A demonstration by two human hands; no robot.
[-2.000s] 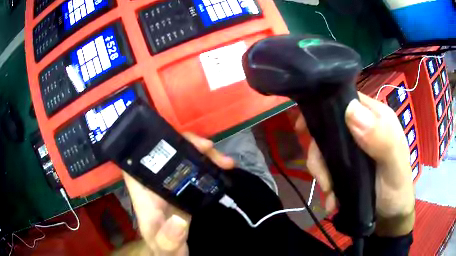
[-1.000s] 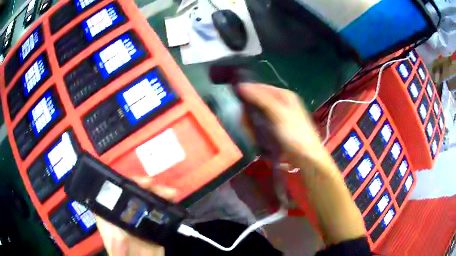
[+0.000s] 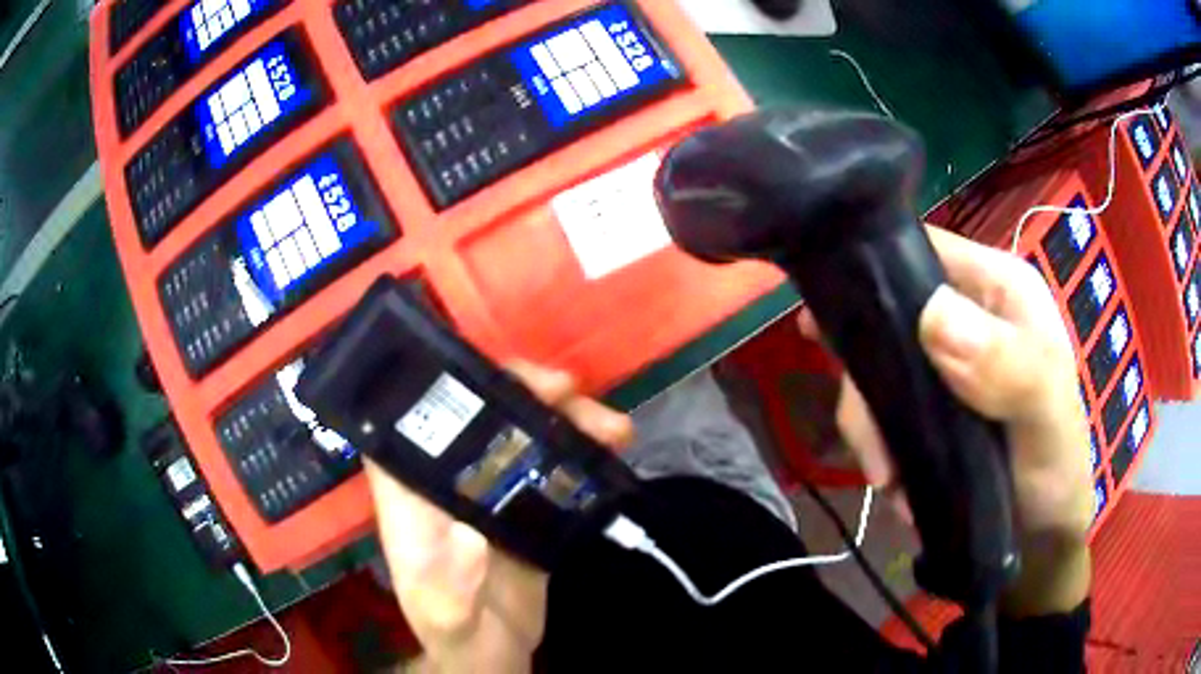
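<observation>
My left hand (image 3: 454, 579) holds a black handset (image 3: 461, 421) face-down over the lower part of the orange-red tray (image 3: 316, 537). Its open back shows a white label (image 3: 440, 415) and card slots. A white cable (image 3: 711, 595) is plugged into its end. My right hand (image 3: 1008, 382) grips a black barcode scanner (image 3: 869, 263) upright, its head pointing left towards the handset, above the tray's edge. An empty tray pocket beside the scanner head shows a white paper label (image 3: 611, 217). The other visible pockets hold face-up handsets with lit screens.
Stacked orange-red trays with handsets (image 3: 1120, 382) stand at the right. A monitor (image 3: 1113, 46) is at the top right. Another handset (image 3: 195, 494) with a white cable lies on the green mat (image 3: 66, 277) left of the tray. A dark cord hangs below the scanner.
A second ago the scanner was lower and blurred over the mat; it is now raised near the handset, as two seconds ago. The green light seen on it then does not show now. The view has shifted.
</observation>
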